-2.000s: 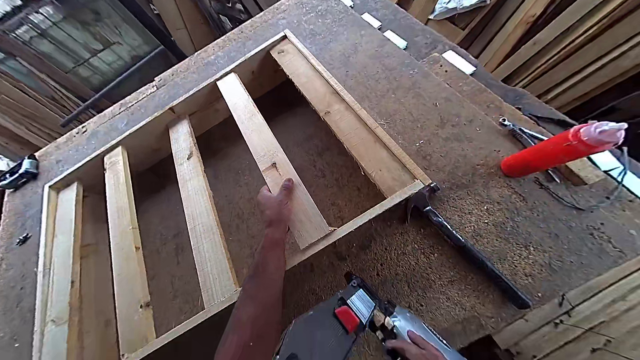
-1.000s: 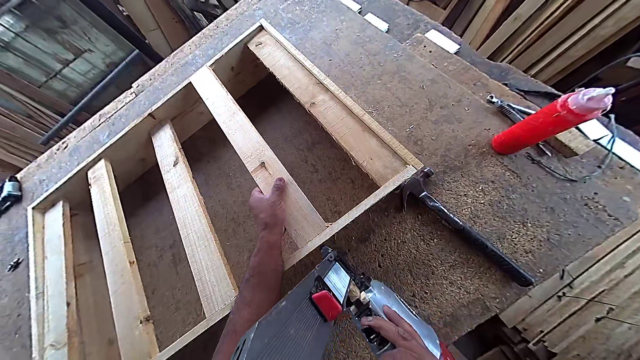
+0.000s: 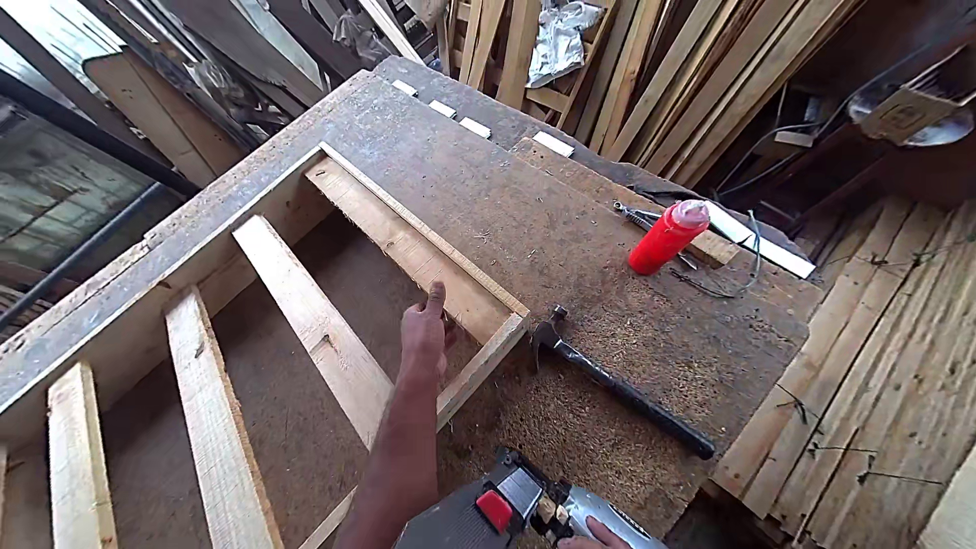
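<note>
A wooden frame with several slats across it lies on the workbench. My left hand is at the inner edge of the end slat, thumb up and fingers curled toward it; whether they grip it is not clear. At the bottom edge my right hand rests on a power tool with a silver body and a red part; most of that hand is cut off. Just right of the frame's near corner lies a claw hammer with a black handle.
A red bottle stands toward the back right, beside a metal tool and a thin cord. Sawdust covers the bench around the hammer. White strips lie along the far edge. Stacked boards stand right of the bench.
My left hand has left the slat it was on and is now at the end slat to its right. The view has shifted. My right hand remains at the power tool.
</note>
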